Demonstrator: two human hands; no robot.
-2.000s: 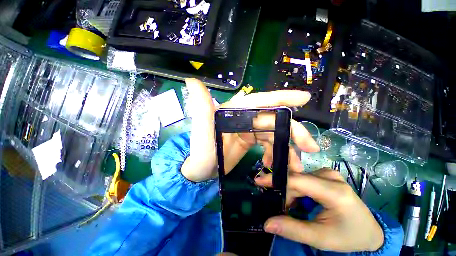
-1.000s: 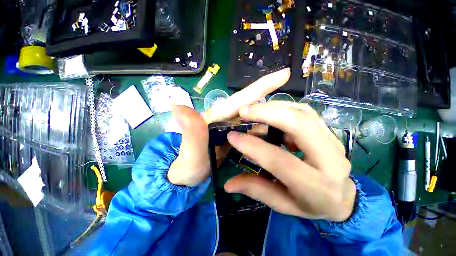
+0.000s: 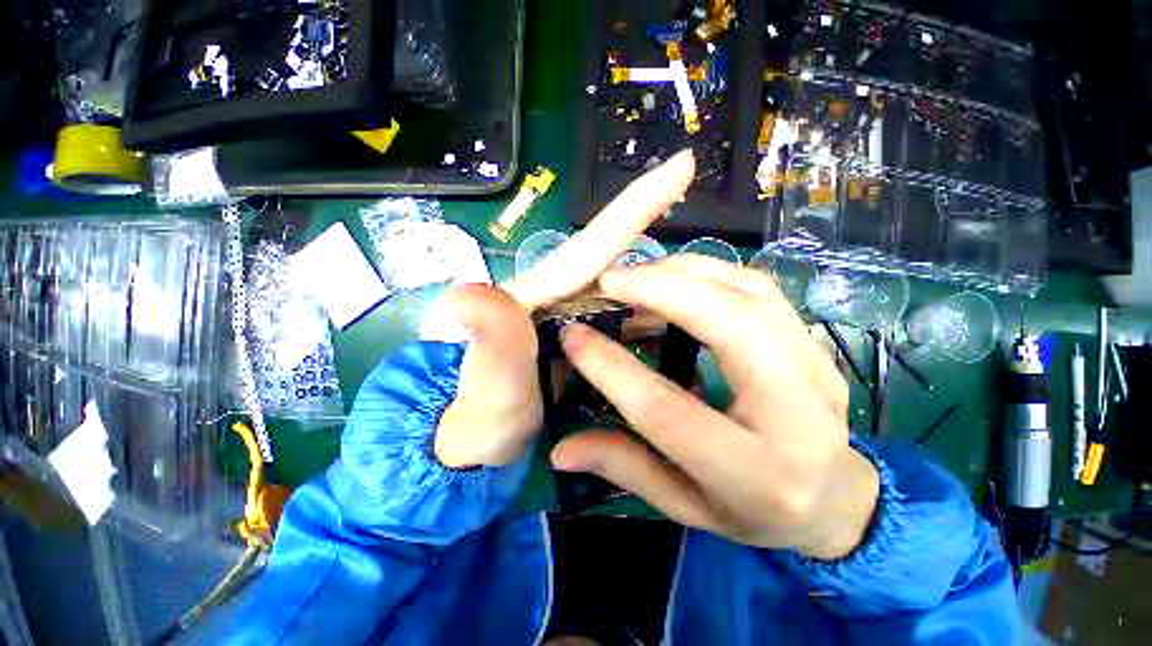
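A thin black phone frame [image 3: 682, 358] with a large opening is held up above the green mat, its far end raised. My left hand [image 3: 493, 366] grips its far left side, with the thumb along the edge and a finger stretched out past the far end. My right hand [image 3: 745, 416] is at the far end and right side, with fingertips on the dark inner part near the top edge. The right hand hides much of the frame. Whether a small part is under the right fingertips cannot be told.
Black parts trays [image 3: 253, 120] lie at the back left, with another holding flex cables [image 3: 657, 76] at back centre. A clear compartment tray [image 3: 910, 152], clear cups [image 3: 948, 326], dark sticks [image 3: 881, 379] and an electric screwdriver [image 3: 1028, 442] are right. Yellow tape [image 3: 99, 158] and clear trays [image 3: 114, 353] are left.
The head view has shifted right and the frame's face has tilted out of sight. My right hand has moved from the frame's lower right side up to its far end.
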